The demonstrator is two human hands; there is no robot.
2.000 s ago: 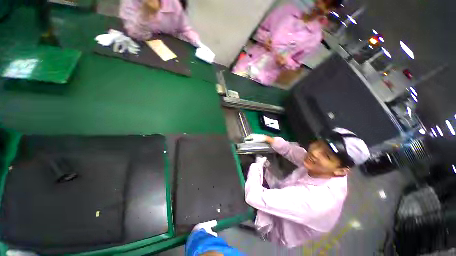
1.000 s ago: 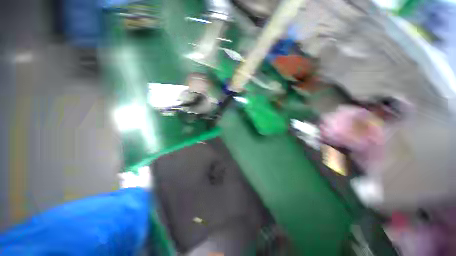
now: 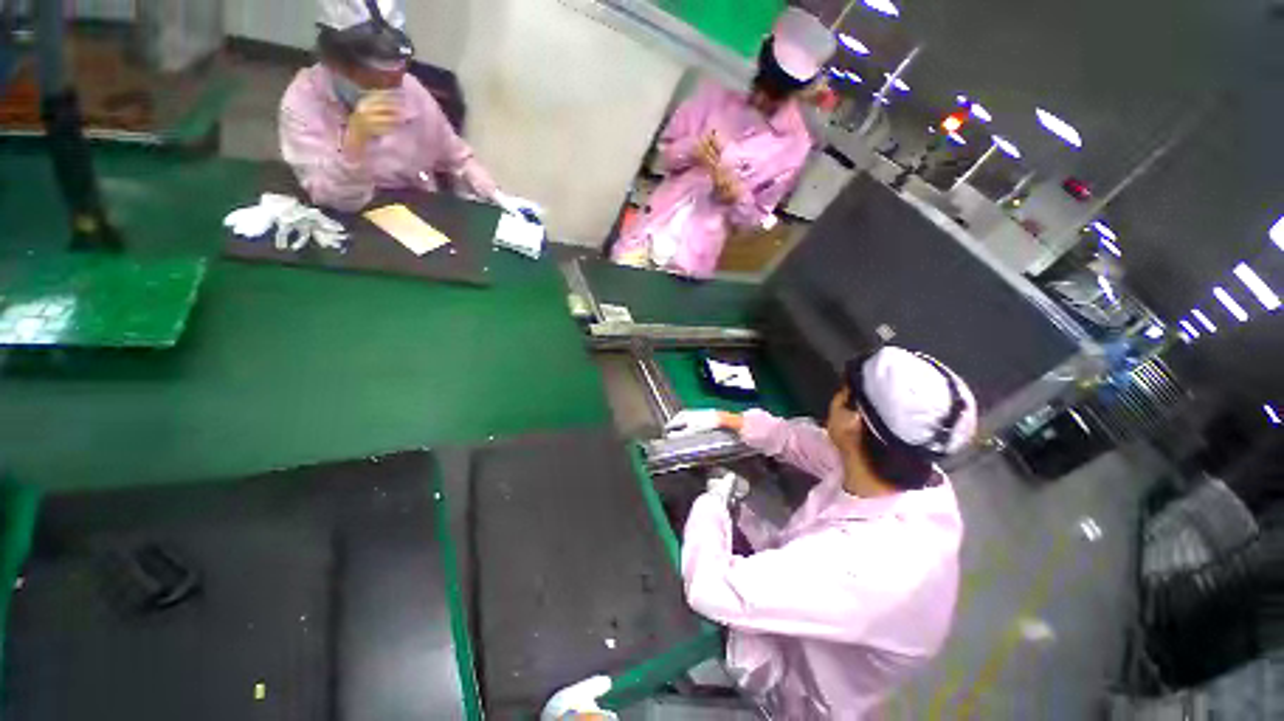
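My right hand (image 3: 577, 699), in a white glove, is cut off by the bottom edge of the picture, at the front edge of the bench beside the right black pad. Its fingers are too small and cut off to read, and I see nothing held in it. My left hand is out of the picture. The left black pad (image 3: 240, 634) has a small black brush (image 3: 166, 575) lying on it and a tiny yellowish speck. The right black pad (image 3: 563, 563) lies beside it, past a green edging strip.
A green board (image 3: 99, 300) lies beyond the pads at left. A person in pink (image 3: 845, 563) works at metal conveyor rails (image 3: 676, 337) at right. Two more people in pink are across the bench, near white gloves (image 3: 286, 223) and a cream card (image 3: 407, 228). A dark post (image 3: 71, 155) stands far left.
The view swung left with blur, showing my left blue sleeve and glove, then swung back right. Now that sleeve is gone and my right glove shows at the bottom edge. The brush still lies on the pad.
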